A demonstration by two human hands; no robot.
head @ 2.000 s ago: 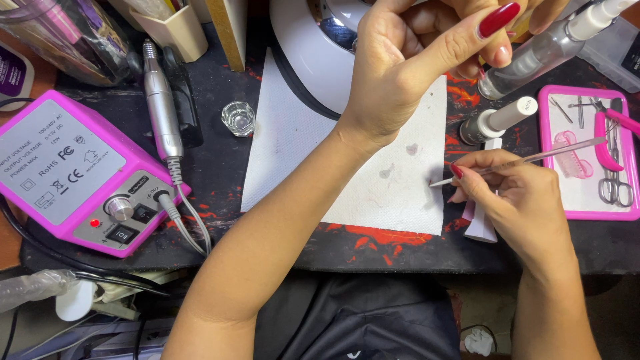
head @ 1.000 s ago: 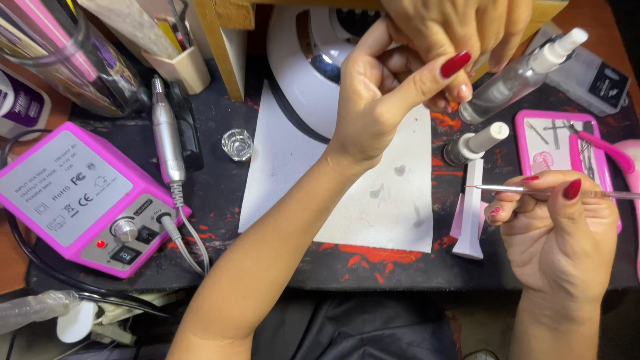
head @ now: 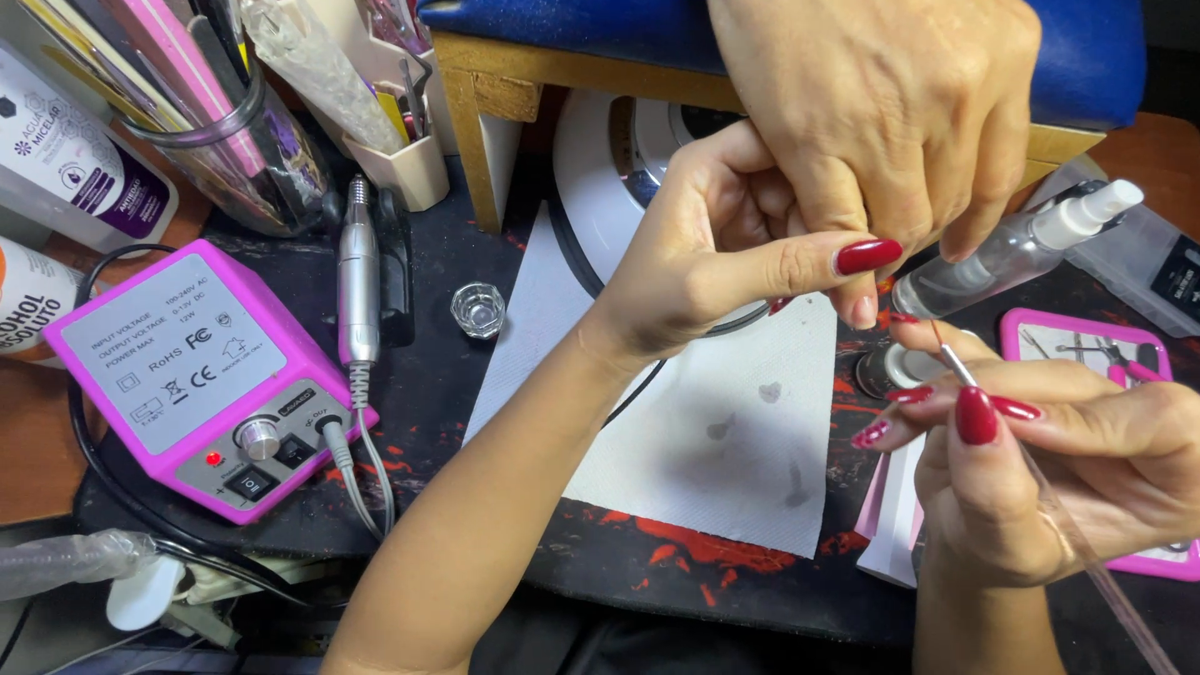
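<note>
My left hand (head: 722, 253), with red nails, grips a finger of another person's hand (head: 891, 112), which hangs over the edge of a blue cushion. A thin nail-art brush (head: 1055, 506) lies between the thumb and fingers of my right hand (head: 1041, 431). Its fine tip points up at the held finger's nail, very close to it; whether they touch I cannot tell. Below both hands is a white paper towel (head: 694, 469) with grey smudges. A nail polish bottle (head: 900, 367) stands partly behind my right fingers.
A pink nail drill unit (head: 187, 347), its handpiece (head: 358, 281) in a cradle and a glass dish (head: 478, 310) are at left. A white lamp (head: 600, 178) sits under the wooden armrest (head: 581, 70). At right are a spray bottle (head: 994, 253), a pink tool case (head: 1087, 323) and a white nail file (head: 895, 525).
The brush tip has come up and left to the other person's fingertip; a second ago it was lower, over the white file. My left hand still holds the finger. The view has shifted.
</note>
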